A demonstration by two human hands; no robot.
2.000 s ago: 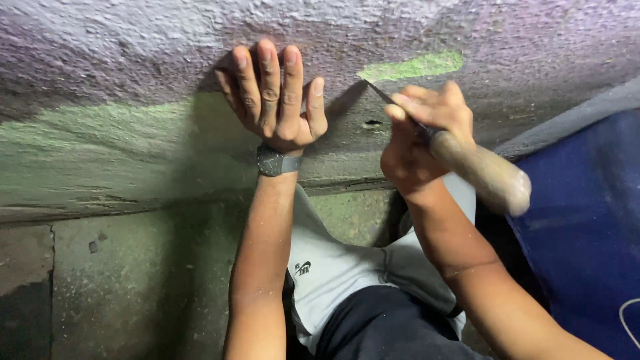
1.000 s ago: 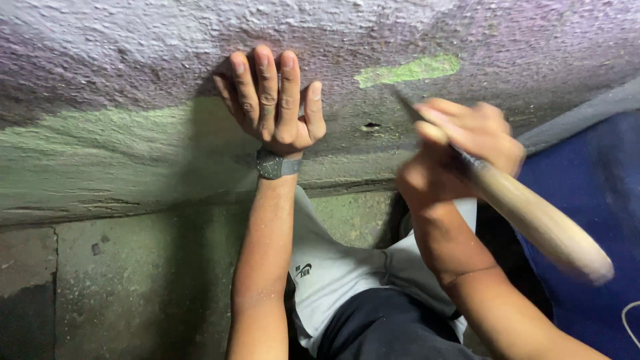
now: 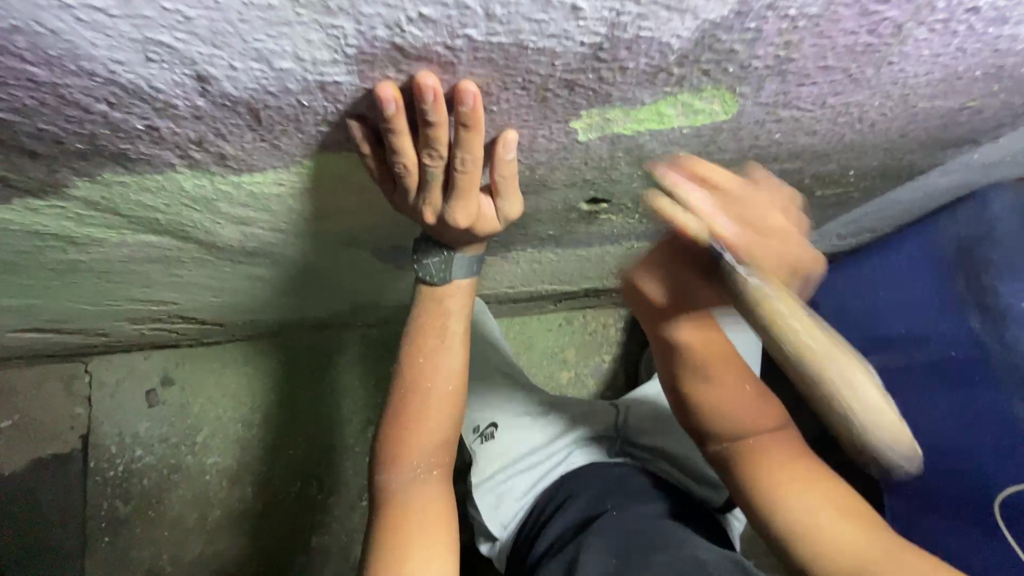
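Observation:
My left hand [image 3: 448, 164] lies on the rough painted wall [image 3: 240, 88] with its fingers spread and holds nothing; a dark wristwatch [image 3: 436, 260] is on that wrist. To the right, my right hand [image 3: 732, 228], blurred, grips a tool with a thick, pale wooden handle [image 3: 824, 368]. The handle points down and right, away from the wall. Its working end is hidden or lost in blur at my fingers. Above this hand a bright green patch [image 3: 656, 114] shows on the grey-purple surface. Between the hands is a small dark hole [image 3: 596, 203] in the wall.
The wall meets a stained, cracked concrete floor [image 3: 192, 432] below. My legs in light grey trousers [image 3: 544, 424] are close under my arms. At the right stands a blue surface [image 3: 944, 320], with a pale cord [image 3: 1010, 512] at its lower edge.
My right hand has drawn back from beside the green patch, where the tool's dark pointed blade was visible, and the handle has swung downward. My left hand has stayed on the wall.

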